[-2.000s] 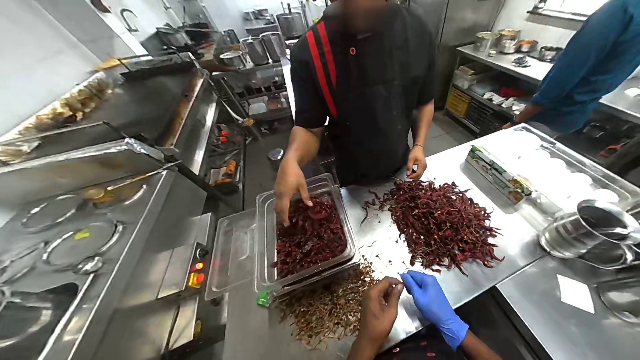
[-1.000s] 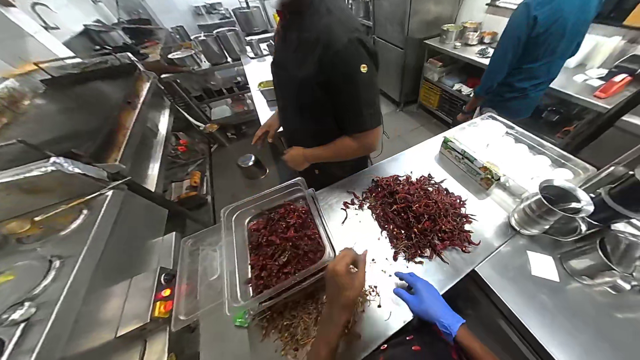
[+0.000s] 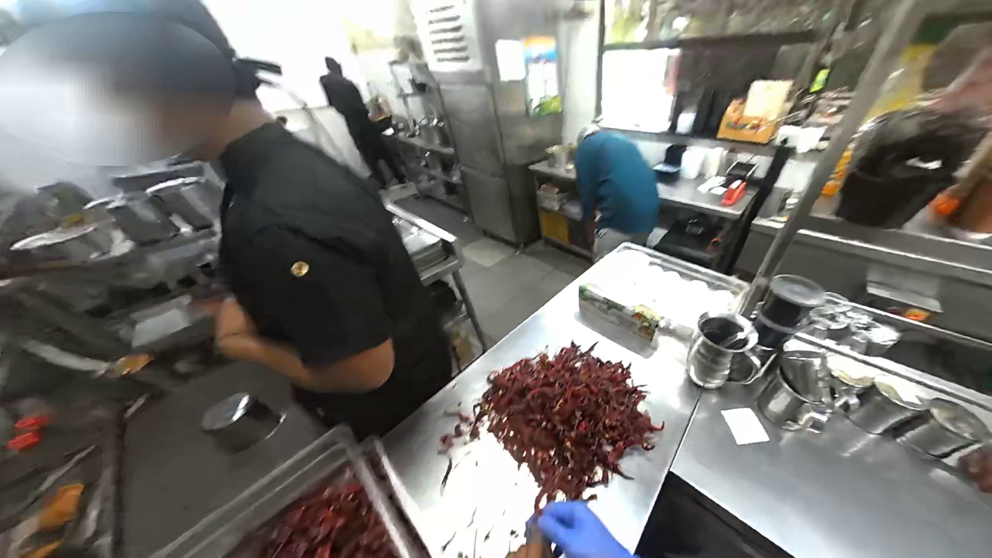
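Observation:
My right hand, in a blue glove, is at the bottom edge, just below the pile of dried red chillies on the steel table. My bare left hand touches or nearly touches its fingertips; most of it is cut off by the frame. A dark chilli piece seems to be at the fingertips, too small to be sure. At the lower left, a clear plastic container holds more red chillies. Loose bits lie on the tabletop between the container and the pile.
A person in black stands across the table at left. A person in teal bends at a back counter. A long box, a clear tray, steel jugs and a white paper lie beyond and right of the pile.
The view has swung up and to the right. The person in black has turned away from the chilli container. My left hand has come back beside my gloved right hand.

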